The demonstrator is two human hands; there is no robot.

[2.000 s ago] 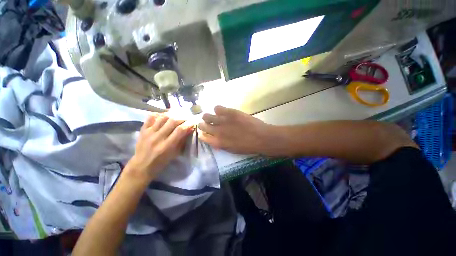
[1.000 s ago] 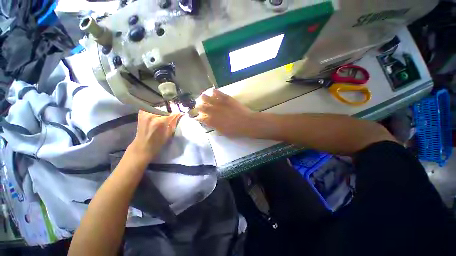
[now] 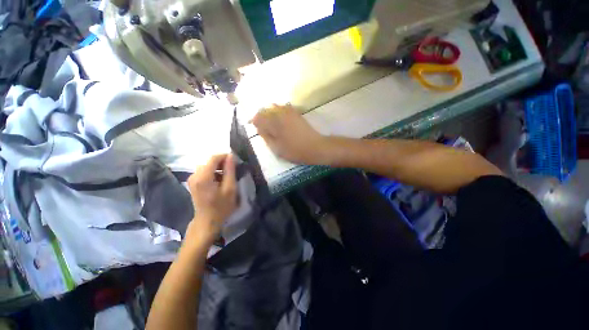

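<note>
The light grey garment body (image 3: 77, 155) with dark seam lines lies heaped left of the needle and hangs over the table edge. Dark grey cloth (image 3: 258, 245) hangs toward my lap, and a narrow dark strip (image 3: 239, 136) runs up to the presser foot (image 3: 230, 97), which is in lamp glare. My left hand (image 3: 216, 187) pinches the cloth edge between thumb and fingers, below the needle. My right hand (image 3: 284, 132) rests on the machine bed just right of the strip, fingers curled; whether it holds cloth is unclear.
The sewing machine head (image 3: 161, 38) stands above the cloth. Scissors (image 3: 413, 62) with red and orange handles lie right on the table top (image 3: 361, 109). A blue basket (image 3: 549, 132) is at far right, and a blue-rimmed bin (image 3: 397, 193) is below the table edge.
My left hand has moved down and away from the needle, pinching the cloth edge. The dark strip now shows between my hands. My right hand is slightly farther from the presser foot. The view has shifted.
</note>
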